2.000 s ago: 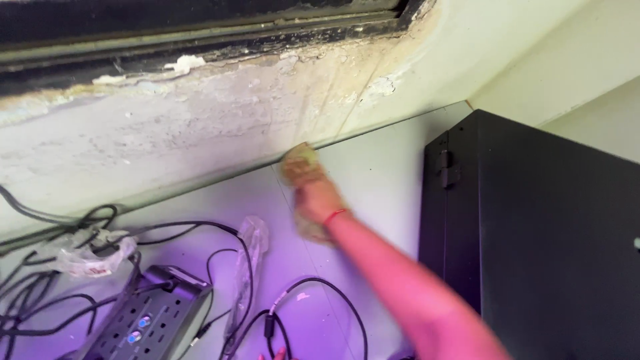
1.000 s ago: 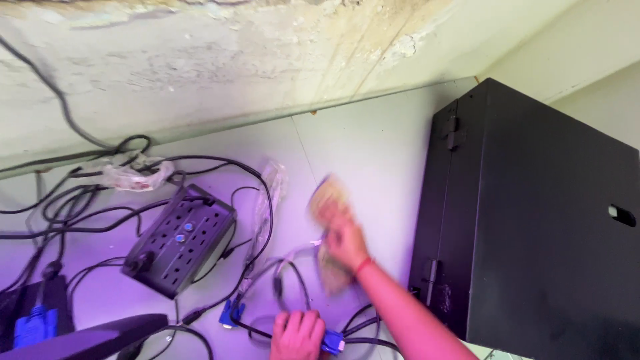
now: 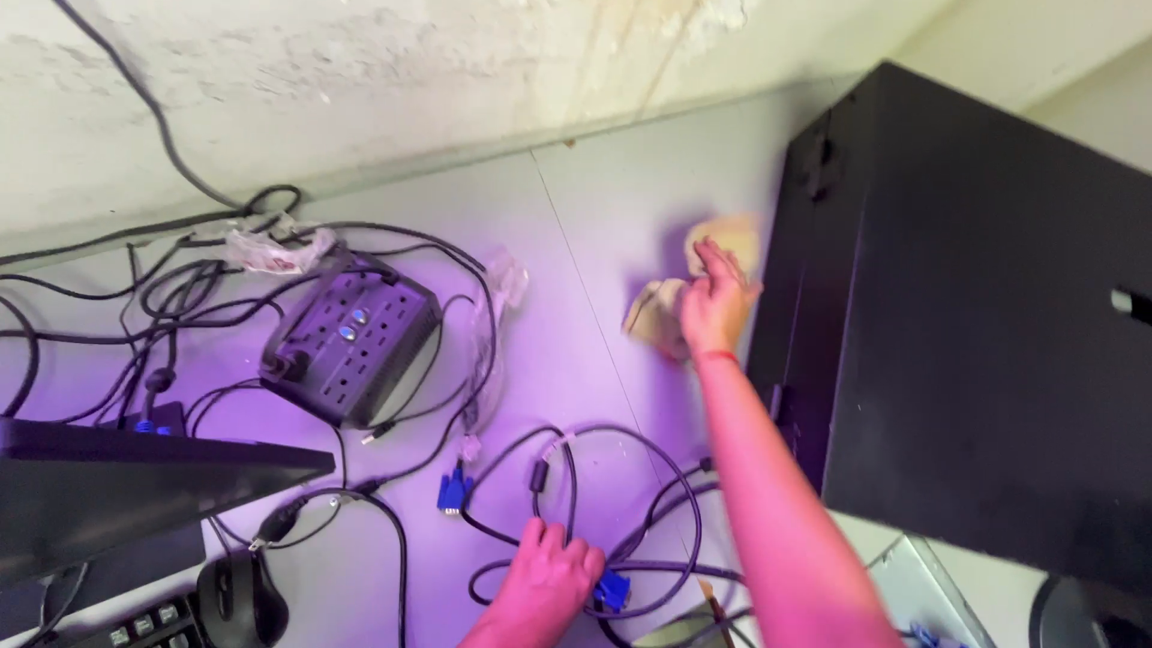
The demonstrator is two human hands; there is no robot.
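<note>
My right hand (image 3: 718,310), with a red band at the wrist, presses a yellowish cloth (image 3: 655,315) on the white tabletop (image 3: 585,216), close to the black metal cabinet. The cloth shows on both sides of the hand and is blurred. Lower down, my left hand (image 3: 551,576) has its fingers curled on a coiled black cable (image 3: 670,459). Beside its fingers lies one blue VGA connector (image 3: 613,589); another blue VGA connector (image 3: 454,490) rests farther up and left.
A black power unit with outlets (image 3: 351,337) stands among tangled black cables (image 3: 180,306) and clear plastic wrap (image 3: 493,342). The black cabinet (image 3: 981,333) fills the right side. A monitor (image 3: 153,495), a mouse (image 3: 241,598) and a keyboard (image 3: 148,630) are lower left. Behind runs a stained, peeling wall (image 3: 432,81).
My right hand has moved with the cloth from the wall edge toward the black cabinet. My left hand, barely in view at first, now shows more fully at the cable. The view has shifted.
</note>
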